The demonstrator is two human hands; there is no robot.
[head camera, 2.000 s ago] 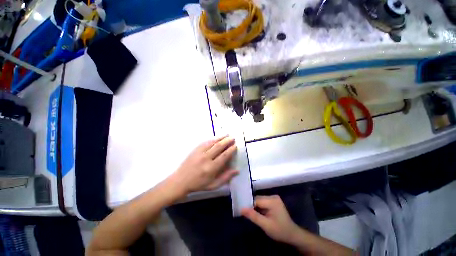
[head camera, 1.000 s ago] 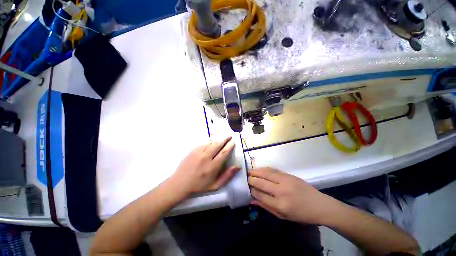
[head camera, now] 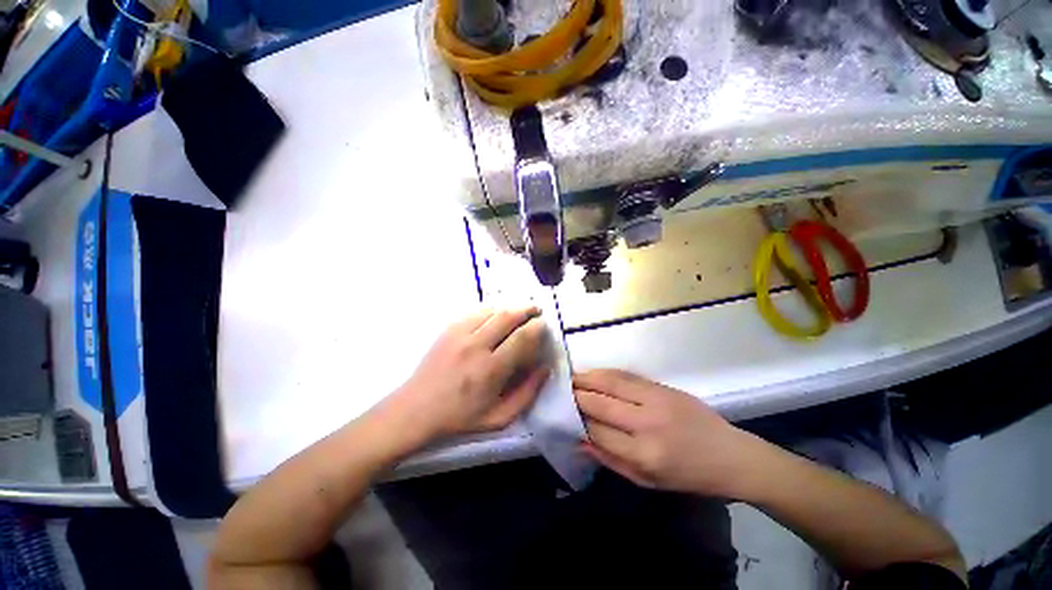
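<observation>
A narrow white folded band [head camera: 561, 409] runs from under the presser foot and needle [head camera: 547, 267] towards the lap, its lower end hanging over the table's front edge. My left hand [head camera: 479, 371] lies on the band's left side just below the needle, fingers pressed down on it. My right hand [head camera: 646, 429] pinches the band's right edge near the table edge, fingertips and thumb together. The white sewing machine head [head camera: 738, 115] stands above the band. Where the band meets the needle is washed out by bright light.
Yellow-and-red-handled scissors [head camera: 811, 280] lie on the machine bed right of the needle. Black fabric strips [head camera: 182, 346] drape over the table's left side, with another black piece [head camera: 222, 129] behind. A yellow-orange ring [head camera: 531, 72] circles a grey post. Grey-white pieces [head camera: 859, 467] hang at lower right.
My right hand has moved up from the band's lower end to its right edge beside my left hand. The band's lower end has drawn up and now hangs slanted to the right.
</observation>
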